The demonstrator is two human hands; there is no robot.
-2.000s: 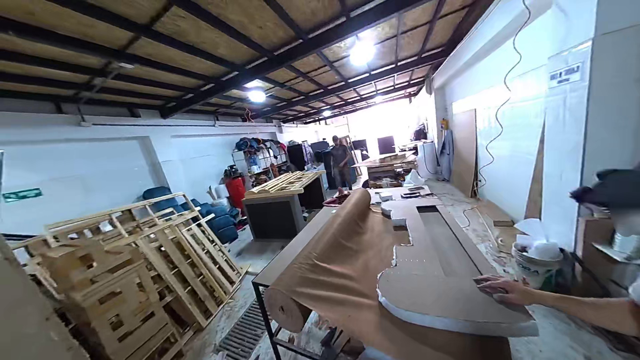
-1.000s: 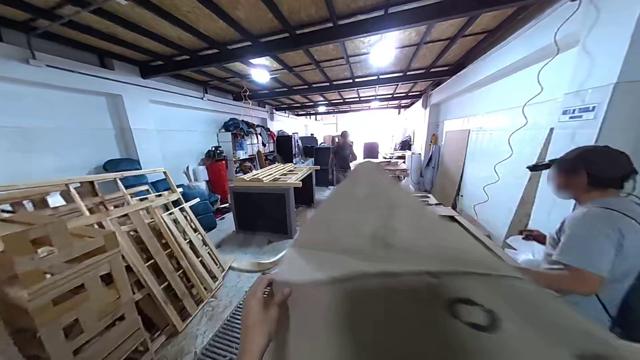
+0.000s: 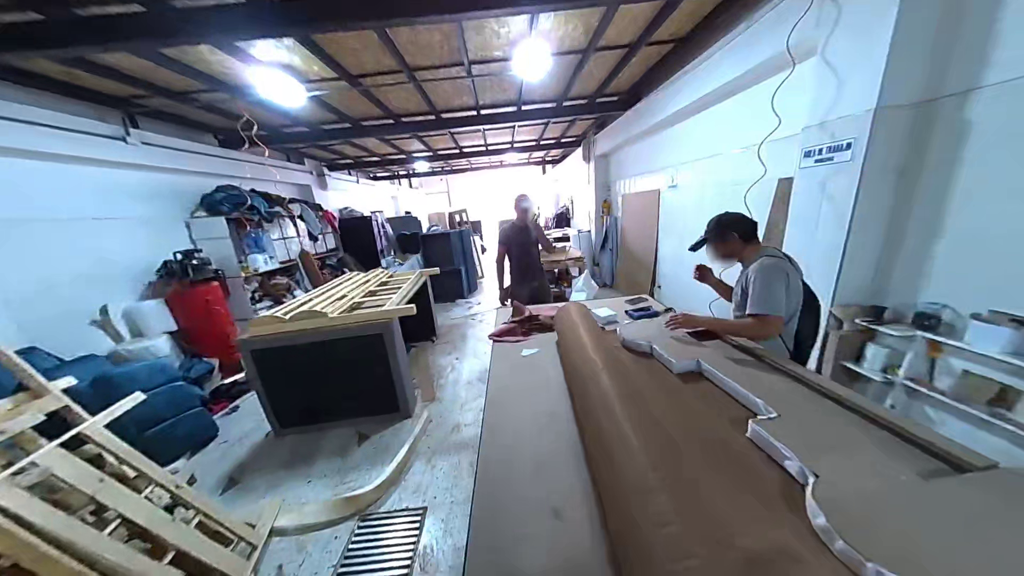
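Neither of my hands shows in the present head view. A long roll of brown upholstery material (image 3: 616, 424) lies lengthwise on the work table (image 3: 524, 448), and its loose sheet spreads to the right. On that sheet rests a large grey-brown padded panel (image 3: 864, 400) with a stepped, pale edge and a long recess. A dark red cloth (image 3: 528, 322) lies crumpled at the table's far left. Small white and dark blue items (image 3: 640, 313) sit near the roll's far end.
A co-worker in a cap (image 3: 760, 288) leans over the table's right side; another person (image 3: 524, 252) stands beyond it. Wooden frames (image 3: 120, 472) stand at left, near a curved wooden strip (image 3: 360, 500) and a floor grate (image 3: 382, 540). Shelves (image 3: 944, 360) are at right.
A second ago a hand was at the edge of a raised sheet-like piece that filled the front; both are out of view now. The co-worker at right has raised one hand towards the face.
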